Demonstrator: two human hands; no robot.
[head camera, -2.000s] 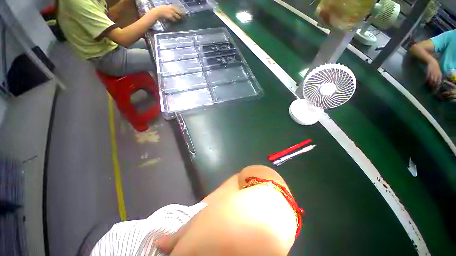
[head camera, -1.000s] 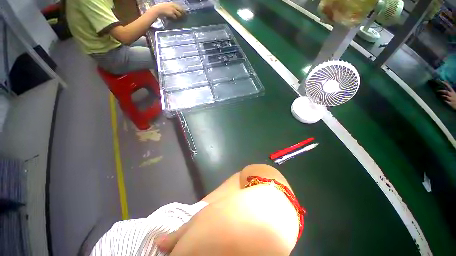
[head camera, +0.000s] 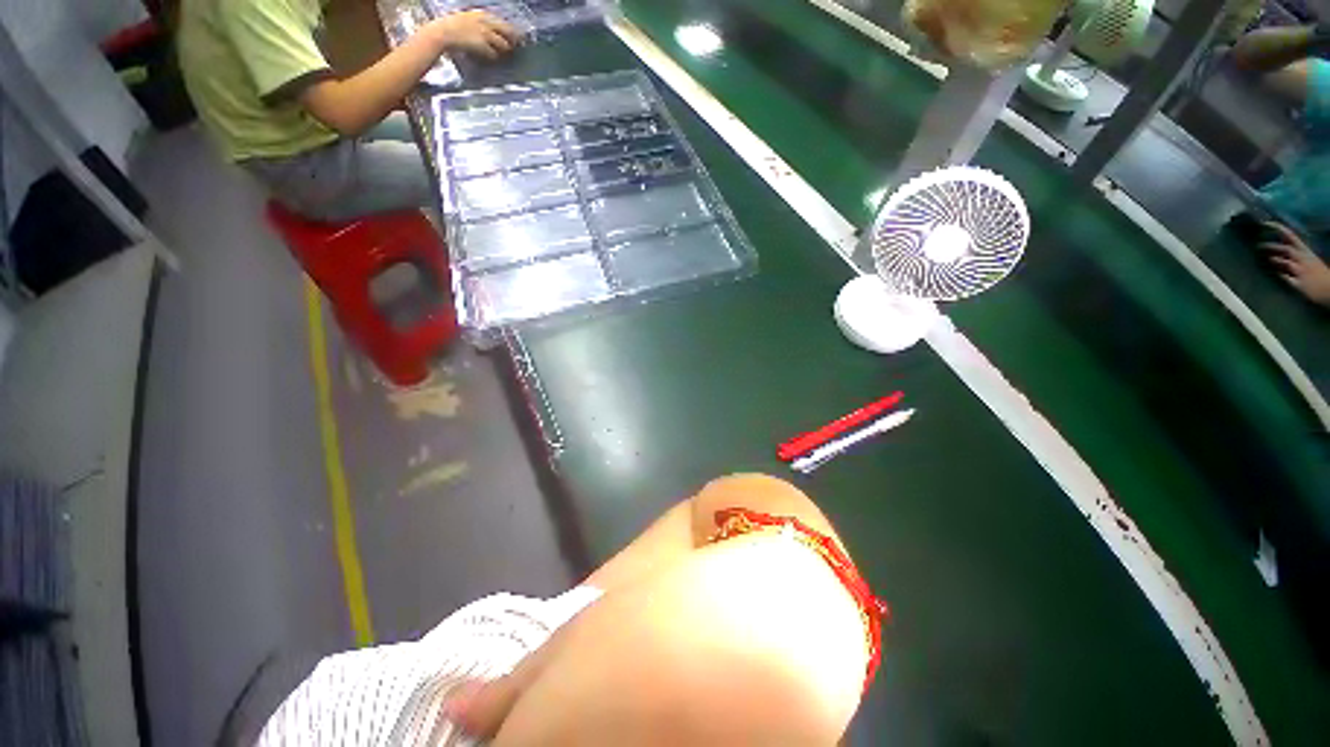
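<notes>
My bare arms are folded at the bench's near edge, with a red beaded band (head camera: 853, 584) around bright, overexposed skin. A fingertip of one hand (head camera: 474, 711) shows against the striped sleeve (head camera: 387, 674); I cannot tell which hand. The rest of both hands is hidden or cannot be made out. Beyond my arms, a red marker (head camera: 842, 426) and a white pen (head camera: 855, 441) lie side by side on the dark green bench (head camera: 656, 394), untouched.
A clear blister tray (head camera: 598, 197) with some dark units overhangs the left bench edge. A white fan (head camera: 948, 241) stands by the white strip (head camera: 1006, 409). A seated person (head camera: 263, 73) on a red stool (head camera: 372, 292) is beyond. Another person's hand (head camera: 1298, 263) is across the line.
The small white piece on the belt has moved right and towards me. The view has shifted slightly. The person across the line has moved an arm. My arms keep the same pose.
</notes>
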